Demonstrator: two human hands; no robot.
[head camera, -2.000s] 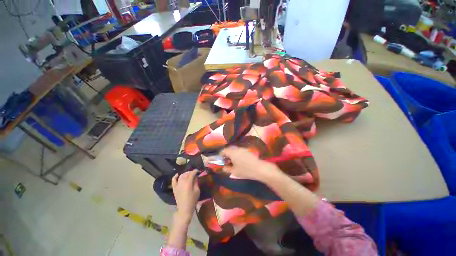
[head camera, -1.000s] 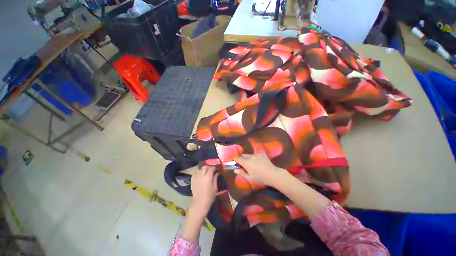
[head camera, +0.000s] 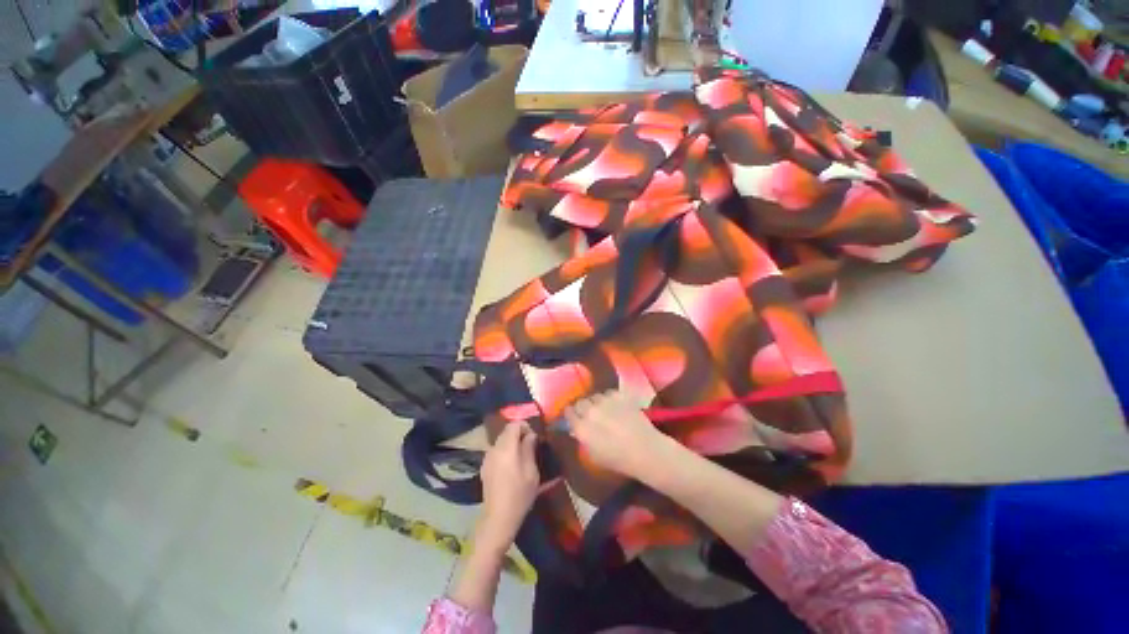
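A printed tote bag (head camera: 693, 334) in brown, orange, pink and cream lies over the near left edge of the tan-topped table and onto the lap. A black strap (head camera: 634, 291) curves over it and other black straps hang at its left. A red strip (head camera: 755, 396) crosses the bag. My left hand (head camera: 509, 468) pinches the bag's edge at the lower left. My right hand (head camera: 607, 431) is just right of it, fingers curled around the snips (head camera: 561, 425), of which only a small grey part shows.
A pile of same-print bags (head camera: 768, 167) lies on the far side of the tan table (head camera: 966, 359). A black crate (head camera: 402, 279) stands left of the table, with a red stool (head camera: 297, 211) and cardboard box (head camera: 464, 118) beyond. Blue bins (head camera: 1065, 545) stand at the right and below the table.
The near bag lies flatter than two seconds ago, with the red strip showing further across it. Both hands have stayed close together at its edge; the snips are more hidden now. The camera view has shifted.
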